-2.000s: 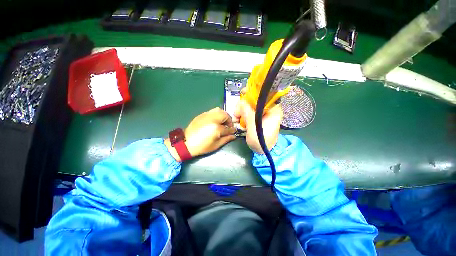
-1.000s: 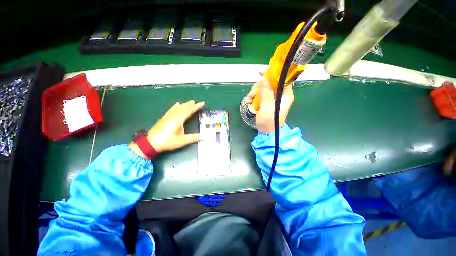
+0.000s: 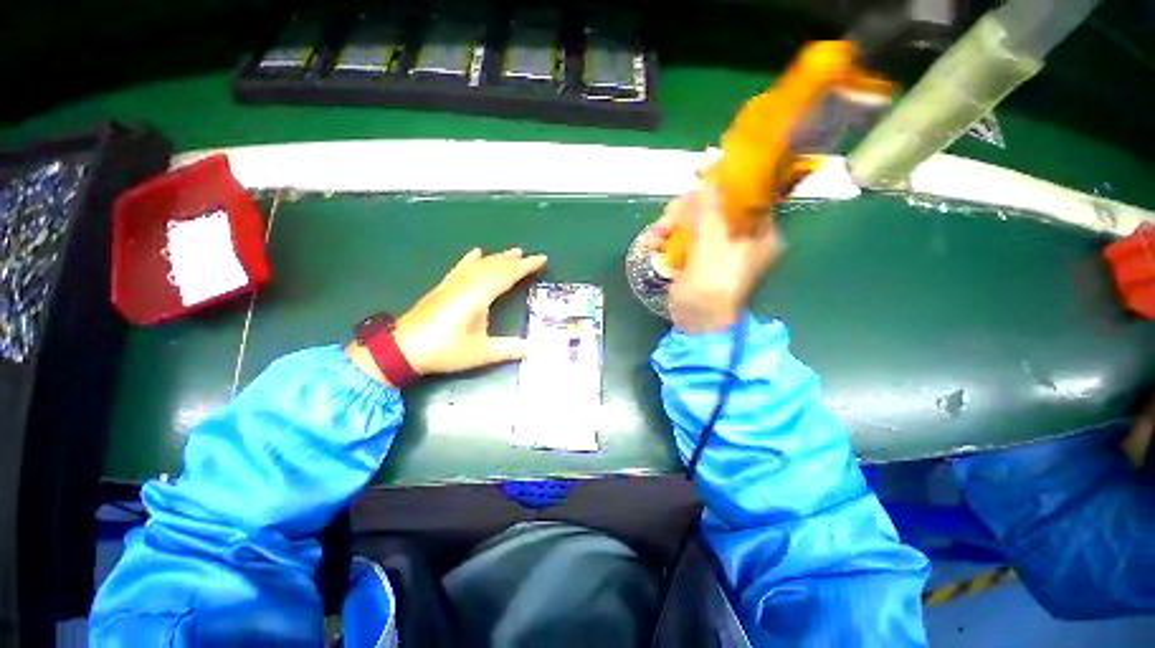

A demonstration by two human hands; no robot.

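Note:
A phone body lies flat on the dark-green bench, circuitry at its far end and a bright pale area nearer me. My left hand rests at its left side, thumb and fingers apart, holding nothing; the thumb is at or very near its left edge. My right hand grips the yellow-orange electric screwdriver, which is tilted and blurred. Its lower end is over the round speckled screw dish, mostly hidden behind my hand. Whether the tip touches the dish cannot be told.
A red bin with white pieces stands at the left, beside a black tray heaped with small parts. A black carrier with several phones lies beyond the white edge strip. A wrapped post and a red object are at the right. Another person's blue sleeve is lower right.
Two seconds ago both hands were at the phone body with the screwdriver. Since then the screwdriver has moved right to the dish, and my left hand has opened beside the phone body.

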